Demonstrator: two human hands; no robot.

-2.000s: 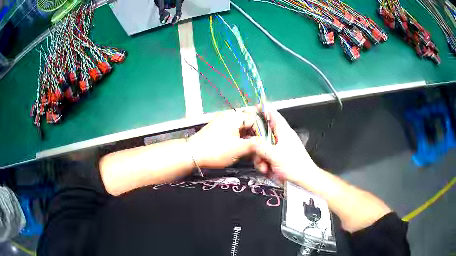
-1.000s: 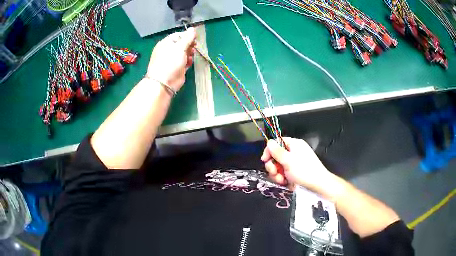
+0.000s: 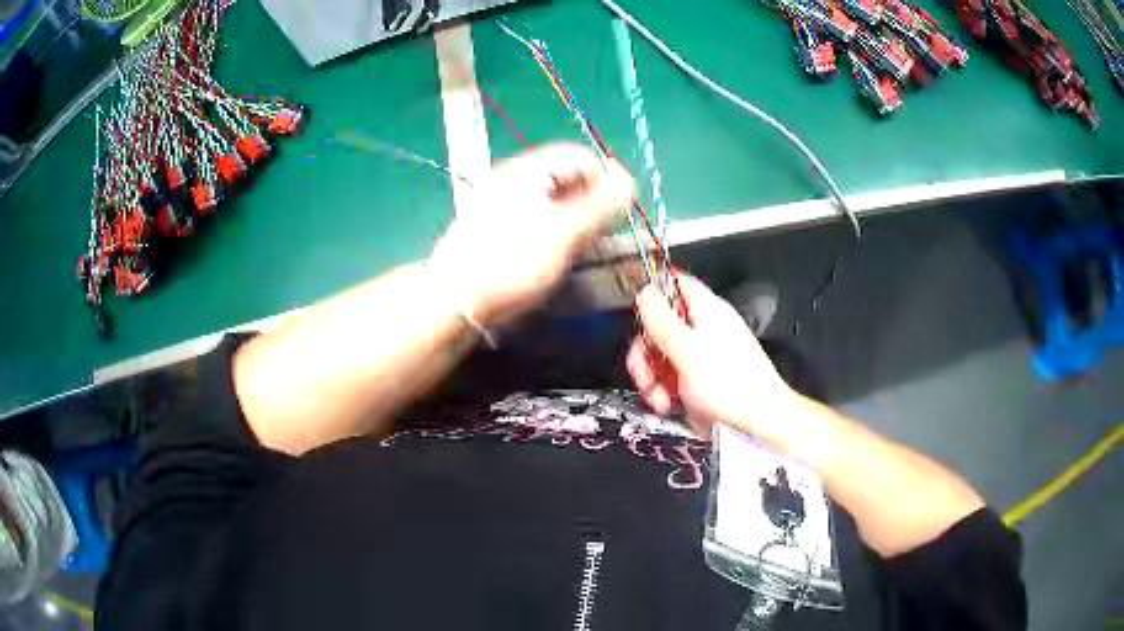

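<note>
My right hand [image 3: 709, 345] is closed around the lower end of a wire harness [image 3: 651, 228] above my lap, just off the bench edge. Its thin coloured wires fan up and away over the green bench. The connector is hidden in the fist. My left hand [image 3: 530, 222] is blurred, over the bench edge beside these wires, its fingers bent by them. Some strands show past it to the left. Whether its fingers grip a wire is unclear. The wire twisting machine [image 3: 351, 31] is cut off at the top edge; its dark twisting head [image 3: 411, 12] shows partly.
A finished harness pile [image 3: 173, 185] lies left of the machine. An untwisted harness pile [image 3: 869, 49] and further harness bundles [image 3: 1029, 62] lie right. A grey cable [image 3: 752, 111] curves over the bench. A pale strip [image 3: 461, 105] runs to the bench edge. Blue stools stand on the floor.
My left hand has come back from the twisting head to the wires near my right hand. My right hand has risen slightly. The view has shifted a little.
</note>
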